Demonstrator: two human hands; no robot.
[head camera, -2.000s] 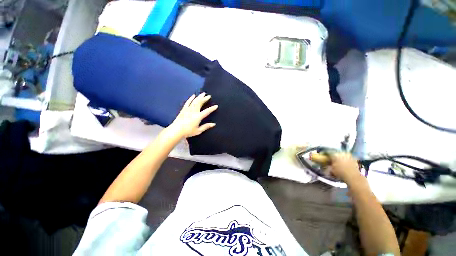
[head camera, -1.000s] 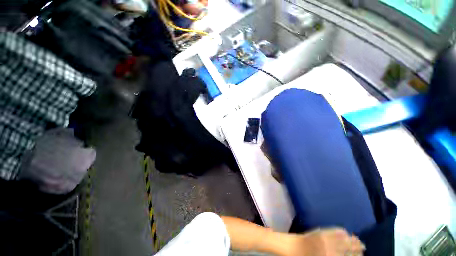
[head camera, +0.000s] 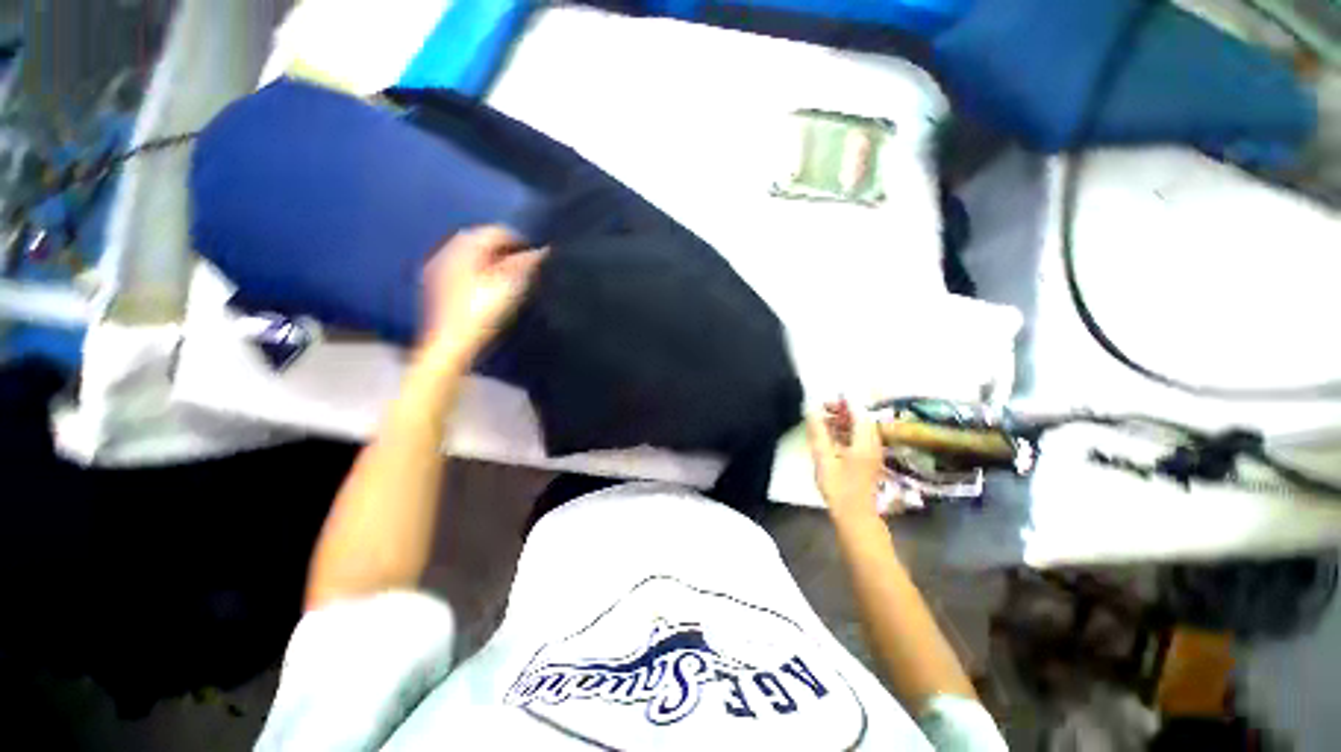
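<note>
The black garment (head camera: 647, 323) covers the right part of the long dark-blue padded buck (head camera: 324, 206). My left hand (head camera: 478, 287) is blurred at the garment's left edge, fingers bent; it seems to pinch the cloth. My right hand (head camera: 849, 456) is just right of the garment's right end, beside the steam iron; its fingers are apart and its palm is hidden. The iron (head camera: 941, 441), with its tan wooden handle, sits at the table's right front edge, and my right hand is off the handle.
The white-covered pressing table (head camera: 647, 74) has a small metal-framed plate (head camera: 834, 157). A second blue pad (head camera: 1118, 81) is at the far right. Black hose and cables (head camera: 1191, 453) run right from the iron. A dark rectangle (head camera: 283, 341) lies under the near pad. A black heap (head camera: 147, 558) is left.
The view has swung left and back. Compared with two seconds ago, my right hand has left the iron's handle and moved left. My left hand has moved left to the garment's edge.
</note>
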